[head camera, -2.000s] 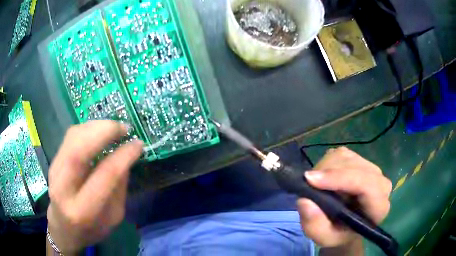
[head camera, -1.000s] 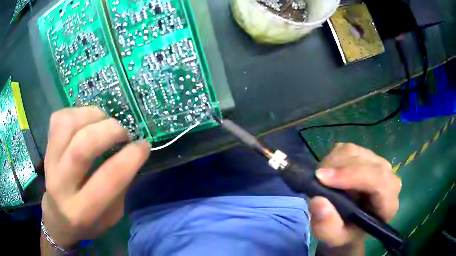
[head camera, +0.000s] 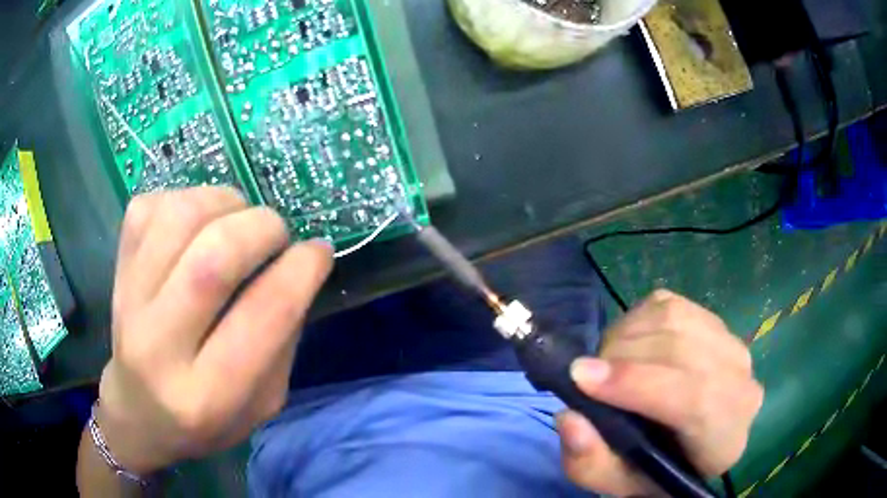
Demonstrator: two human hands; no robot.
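Two long green circuit boards (head camera: 306,146) lie side by side, solder side up, on a translucent mat (head camera: 425,146). My left hand (head camera: 204,311) is bare and pinches a thin white solder wire (head camera: 365,239) at its fingertips, over the boards' near left edge. The wire curves to the near right corner of the right board. My right hand (head camera: 671,389) holds the black soldering iron (head camera: 584,394) like a pen. Its grey tip meets that same corner, close to the wire's end. The exact contact point is too blurred to tell.
A whitish-yellow tub (head camera: 535,39) with grey scraps is cut off at the top. Right of it is a yellow-brown sponge (head camera: 695,58) in a tray, beside a black box. Other boards (head camera: 24,272) with a yellow strip lie at far left. A black cord (head camera: 700,231) hangs past the bench edge.
My left hand has moved right, nearer the iron's tip, and less wire shows between them. The iron has shifted slightly left. The boards and tub sit higher in view.
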